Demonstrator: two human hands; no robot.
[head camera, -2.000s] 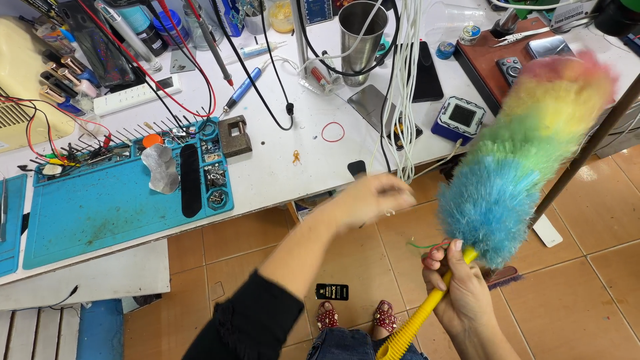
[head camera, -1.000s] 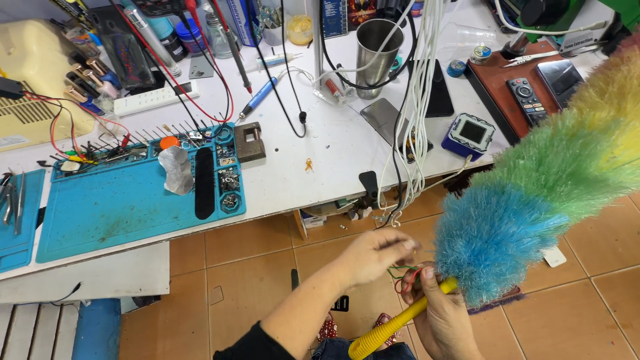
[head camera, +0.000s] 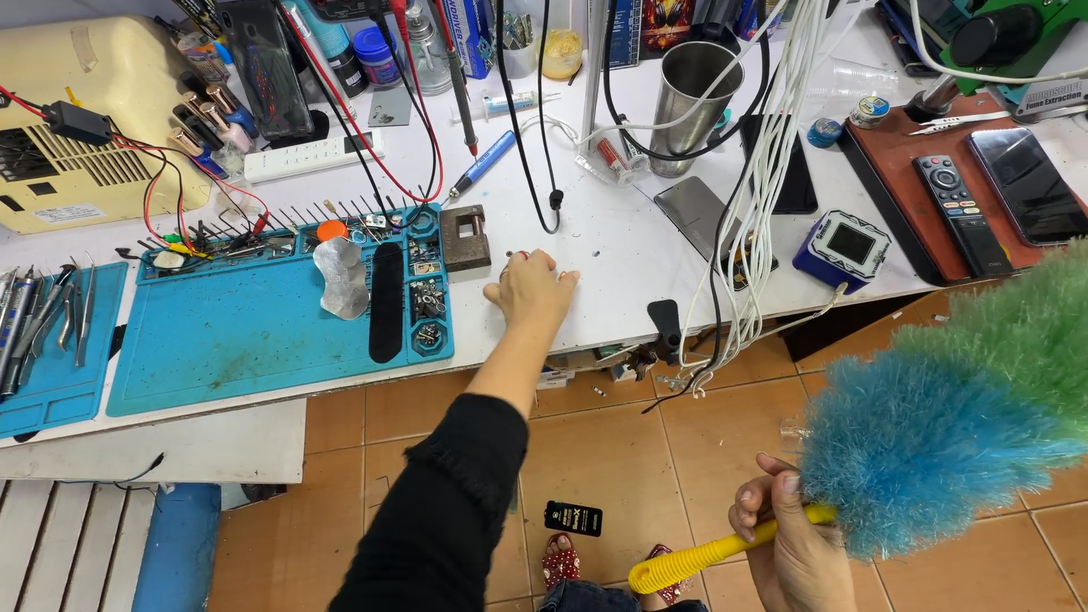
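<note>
My right hand (head camera: 790, 535) at the lower right grips the yellow ribbed plastic handle (head camera: 705, 557) of a fluffy duster, just under its head. The duster's blue and green fibres (head camera: 918, 450) run out past the right edge. My left hand (head camera: 534, 293), in a black sleeve, reaches down to the white bench top (head camera: 586, 297), fingertips at its surface. Its fingers are bent; whether something is pinched under them is hidden. A small metal block (head camera: 464, 238) and a blue repair mat (head camera: 255, 323) with screws and bits lie left of that hand.
White cables (head camera: 769, 212) hang over the bench's front edge near a small blue device (head camera: 843, 248). Behind stand a metal cup (head camera: 693, 98) and a blue pen-like tool (head camera: 484, 161). Phones and a remote control (head camera: 960, 212) lie rightward. A black packet (head camera: 573, 518) is on the tiled floor.
My left hand has moved from beside my right hand to the bench top, covering where a small orange item lay. A red loop on the bench two seconds ago is gone from there.
</note>
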